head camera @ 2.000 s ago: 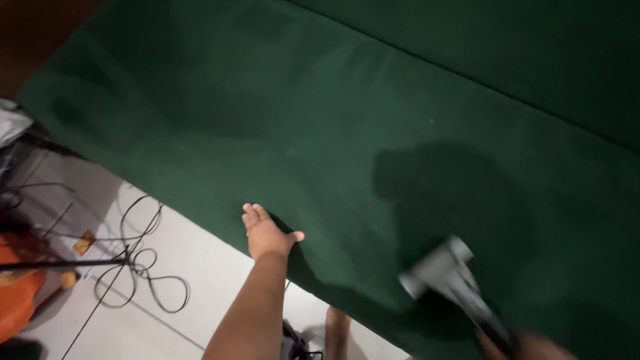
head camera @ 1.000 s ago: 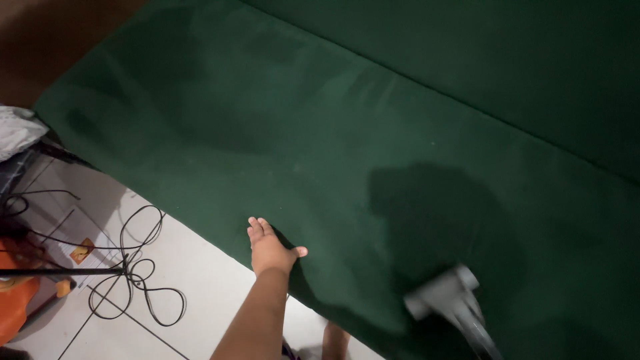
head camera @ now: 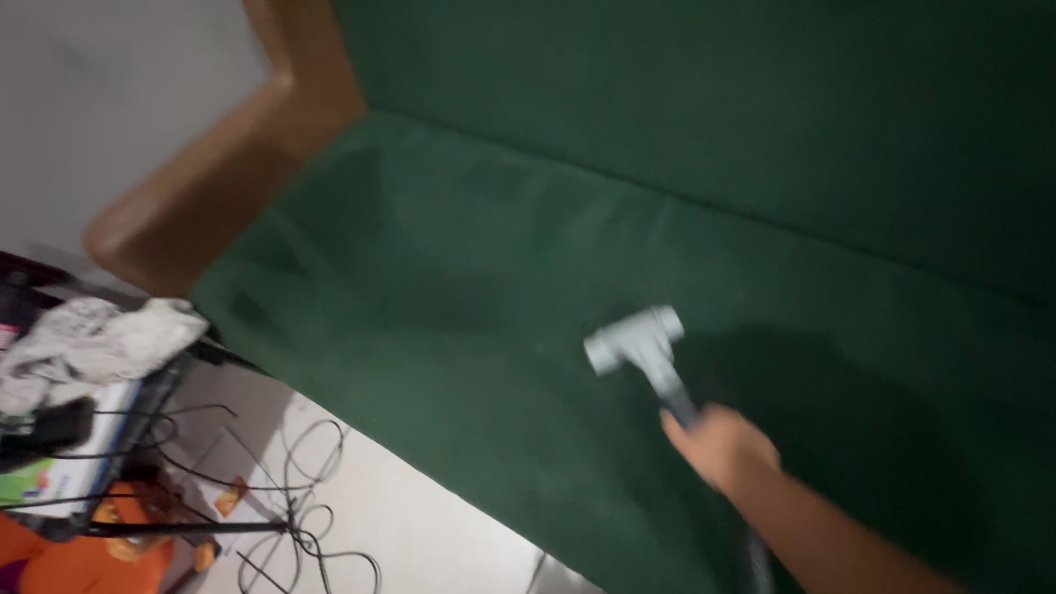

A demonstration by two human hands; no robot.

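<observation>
My right hand (head camera: 726, 445) grips the dark handle of a grey vacuum cleaner upholstery nozzle (head camera: 639, 338). The nozzle's wide head lies on or just above the green fabric seat (head camera: 462, 363) of a sofa, and motion blurs it a little. Below the hand, a dark hose or tube (head camera: 755, 561) runs down to the bottom edge, partly hidden by my forearm. My left hand is out of the picture.
A brown armrest (head camera: 198, 190) bounds the seat at the left. The green backrest (head camera: 701, 99) rises behind it. Left of the seat stand a rack with white cloth (head camera: 99, 346), an orange item (head camera: 99, 561) and looped black cables (head camera: 313, 495) on the tiled floor.
My left hand, earlier resting at the seat's front edge, has left the view. The nozzle has moved away from the lower right, farther onto the seat. The view has shifted, showing the armrest.
</observation>
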